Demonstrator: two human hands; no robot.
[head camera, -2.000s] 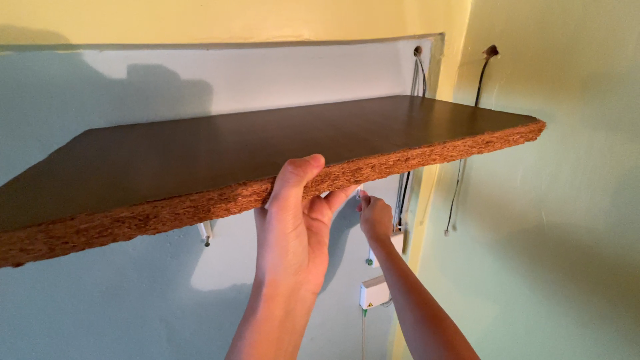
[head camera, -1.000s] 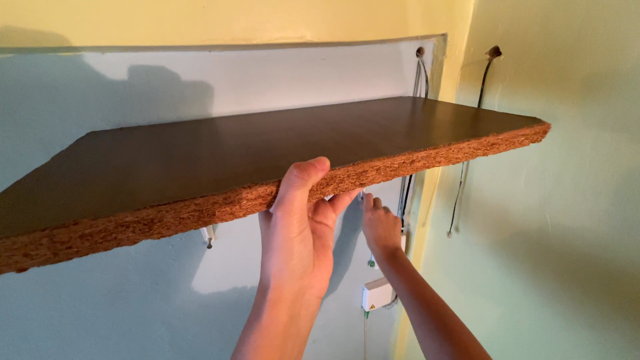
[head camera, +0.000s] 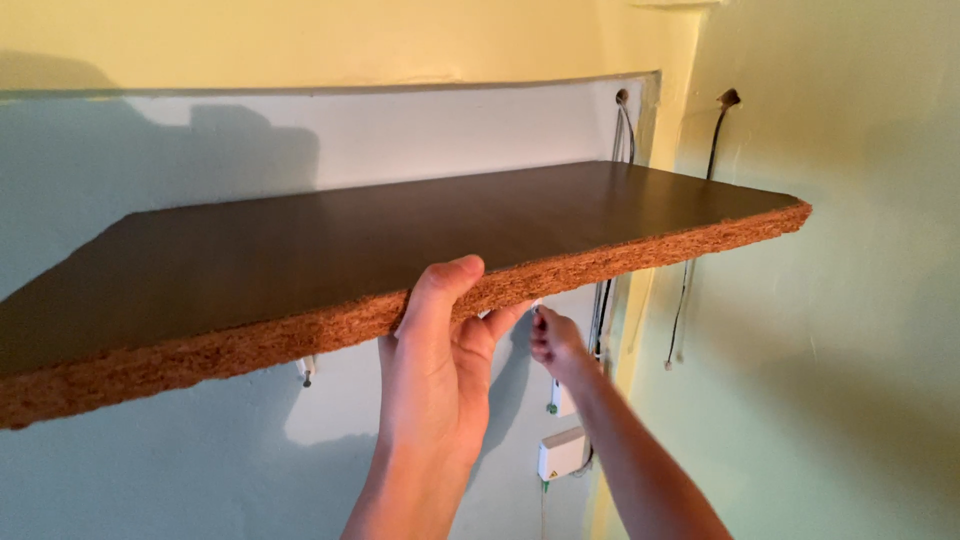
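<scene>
A dark-topped particleboard shelf (head camera: 390, 240) with a rough, raw front edge spans the view against the wall. My left hand (head camera: 442, 345) grips its front edge near the middle, thumb on top and fingers underneath. Just right of it and farther back, my right hand (head camera: 553, 337) is raised below the shelf, fingers curled at a small whitish piece (head camera: 536, 305) under the board; what exactly the fingertips hold is too small to tell. Farther left under the shelf, a white bracket end with a screw (head camera: 306, 373) shows. The rest of the underside is hidden.
Cables (head camera: 621, 127) come out of a wall hole at the recess corner and run down behind the shelf. Another black cable (head camera: 716, 142) hangs from a hole in the right wall. White boxes, one with a warning triangle (head camera: 562, 453), are mounted on the wall below my right hand.
My right hand has turned a little at the wrist under the shelf. My left hand keeps the same grip on the front edge.
</scene>
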